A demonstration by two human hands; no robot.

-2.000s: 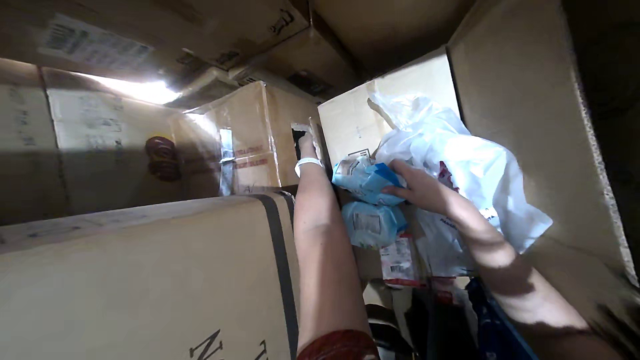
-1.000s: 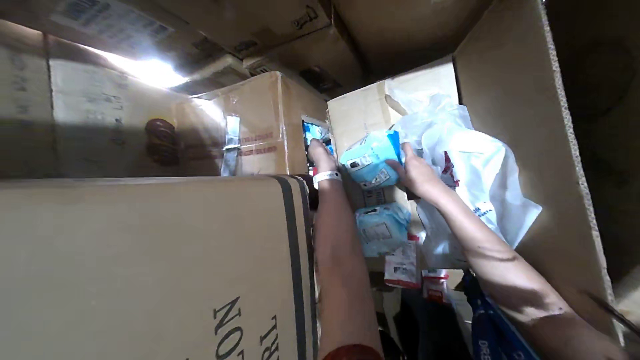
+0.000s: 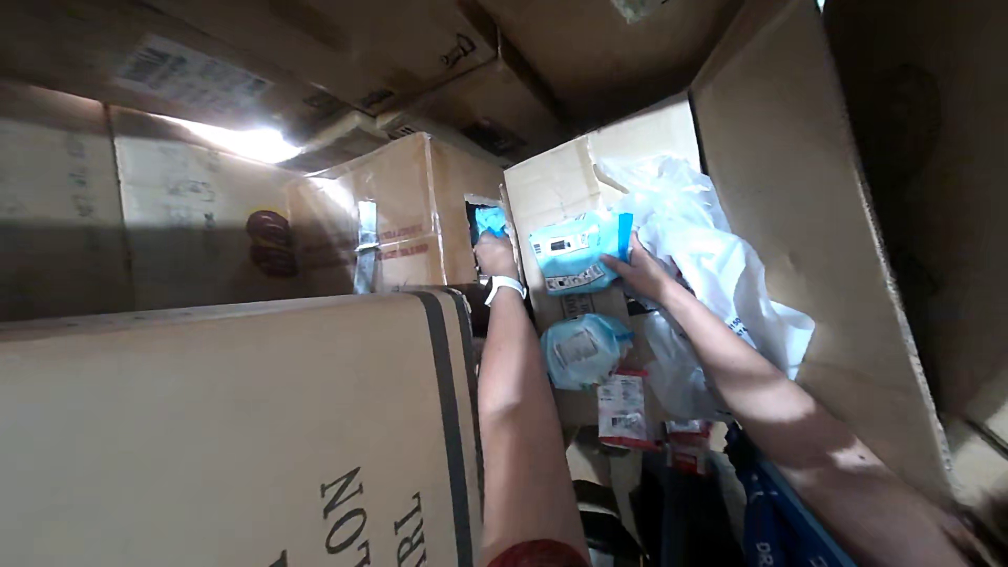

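My left hand (image 3: 496,253), with a white band at the wrist, is at a hole cut in the side of a taped cardboard box (image 3: 402,213). It grips a light-blue plastic packet (image 3: 490,220) in that opening. My right hand (image 3: 642,272) holds a larger light-blue plastic pack (image 3: 579,248) by its right end. Below that one lies another light-blue pack (image 3: 584,350), touched by neither hand. Behind my right hand a white plastic bag (image 3: 709,260) is crumpled against cardboard.
A large carton (image 3: 220,409) with black bands fills the lower left. Red-and-white packets (image 3: 622,409) lie below the blue packs. A tall cardboard panel (image 3: 795,197) stands at right, dark blue material (image 3: 787,512) is at lower right, and more cartons (image 3: 315,47) are stacked overhead.
A blue packet now shows in the box's hole at my left hand, where two seconds ago only a dark opening showed. My right hand has kept its hold on the blue pack.
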